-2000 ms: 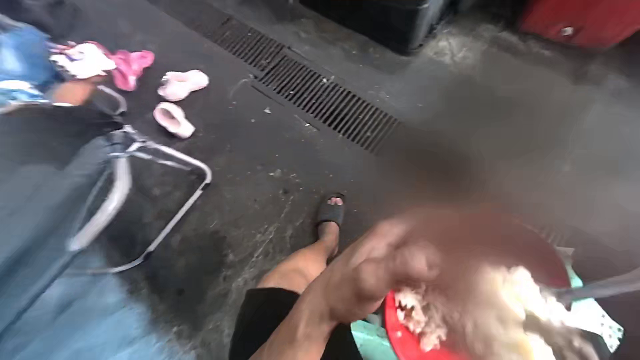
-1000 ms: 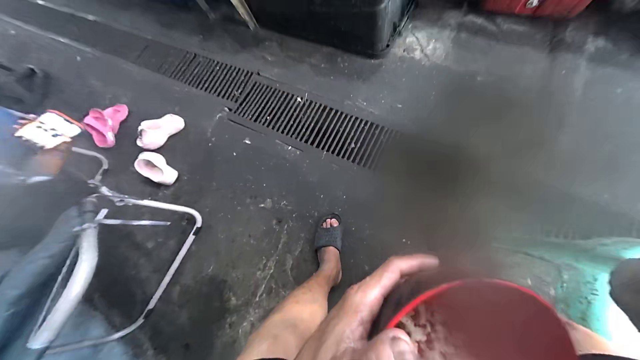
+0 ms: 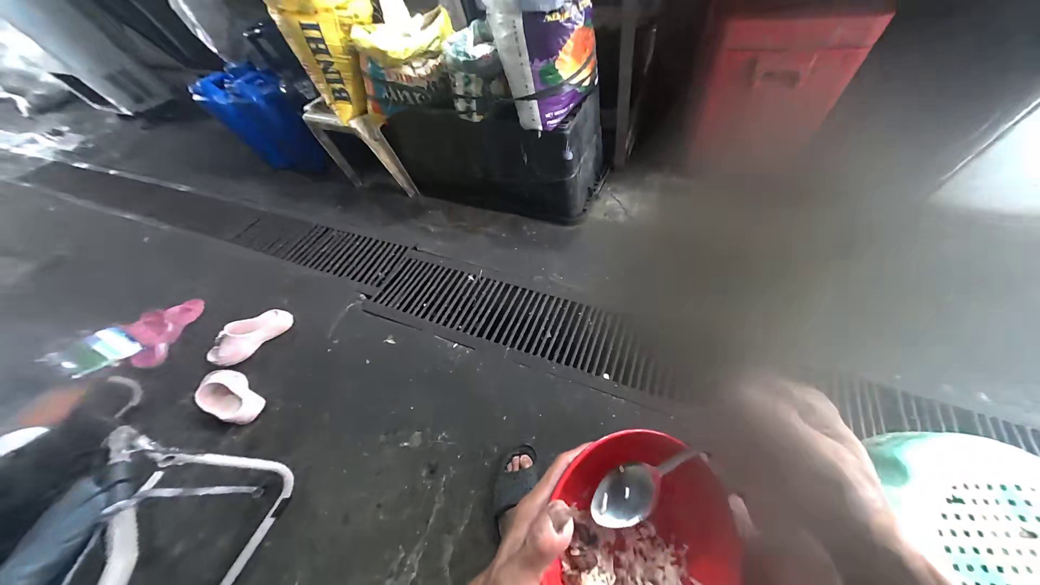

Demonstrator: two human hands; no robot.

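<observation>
A red plastic bowl (image 3: 691,512) holds shredded, pale brownish food (image 3: 621,556) at the bottom of the head view. My left hand (image 3: 536,528) grips its left rim, with the thumb over the inside edge. A metal spoon (image 3: 626,494) lies inside the bowl, its handle reaching to the upper right rim. At the bowl's right side is my right hand (image 3: 796,455), partly hidden by a blur; fingertips show at the rim, but its grip cannot be made out.
A green-white perforated plastic basket (image 3: 959,471) stands at right. A floor drain grate (image 3: 520,317) crosses ahead. Pink clogs (image 3: 229,396) and a metal-framed folding chair (image 3: 236,461) are at left. Beyond stand a black crate (image 3: 504,175), sacks (image 3: 552,57), a blue bag (image 3: 260,114) and a red bin (image 3: 780,89).
The view has tilted up, bringing sacks and the blue bag into sight. The spoon now shows inside the bowl. The heaped pale food seen two seconds ago is out of sight.
</observation>
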